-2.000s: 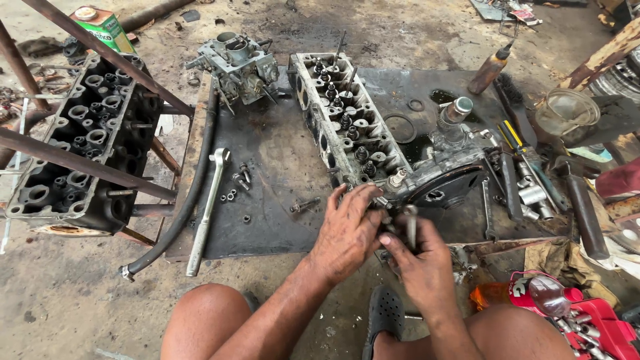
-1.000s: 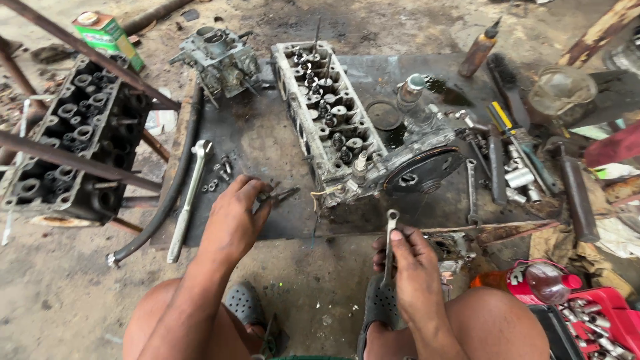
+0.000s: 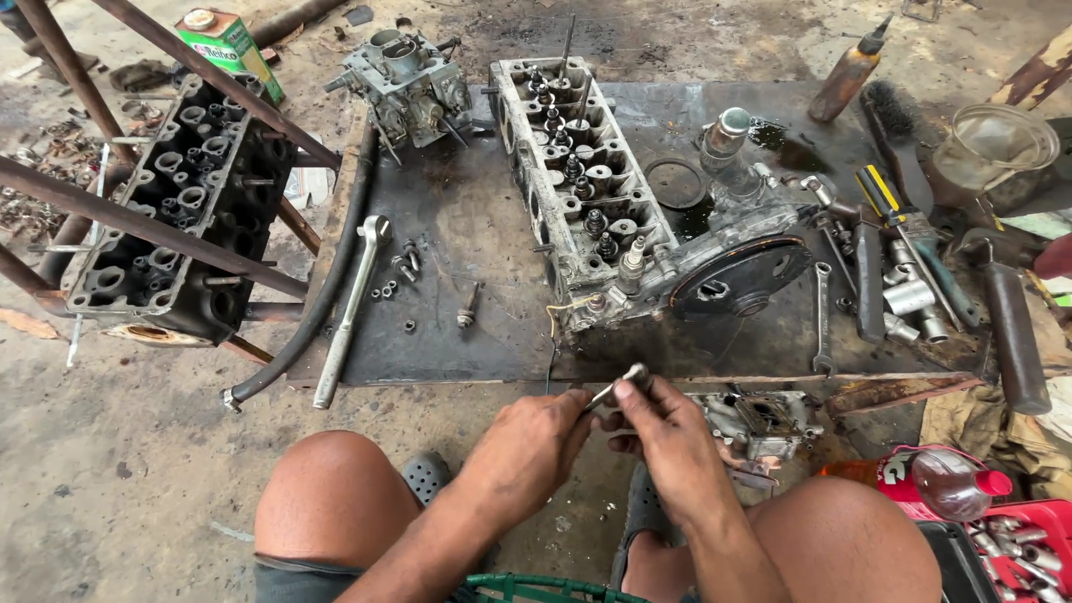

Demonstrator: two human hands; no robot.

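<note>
My left hand [image 3: 532, 456] is closed around the lower end of a small metal wrench [image 3: 610, 390], just in front of the board's near edge. My right hand [image 3: 670, 427] pinches the same wrench near its upper end, thumb on top. Beyond the hands lies an engine cylinder head [image 3: 586, 176] with valve springs, a spark plug [image 3: 633, 255] and a black pulley [image 3: 741, 280] at its near end. Left of it, a bolt [image 3: 469, 306], several nuts [image 3: 383, 291] and small bolts [image 3: 407, 261] lie beside a ratchet wrench [image 3: 353, 310].
A carburetor [image 3: 402, 88] stands at the back. A second cylinder head [image 3: 176, 209] sits at left among rusty bars, near a black hose [image 3: 347, 234]. At right are a combination wrench [image 3: 822, 322], sockets [image 3: 909, 296], a screwdriver [image 3: 921, 260], a brush [image 3: 889, 126] and a plastic bottle [image 3: 955, 484].
My left hand has come back from over the board, where it was a second ago, and joined my right hand at the wrench. The wrench was upright in my right hand; now it slants between both.
</note>
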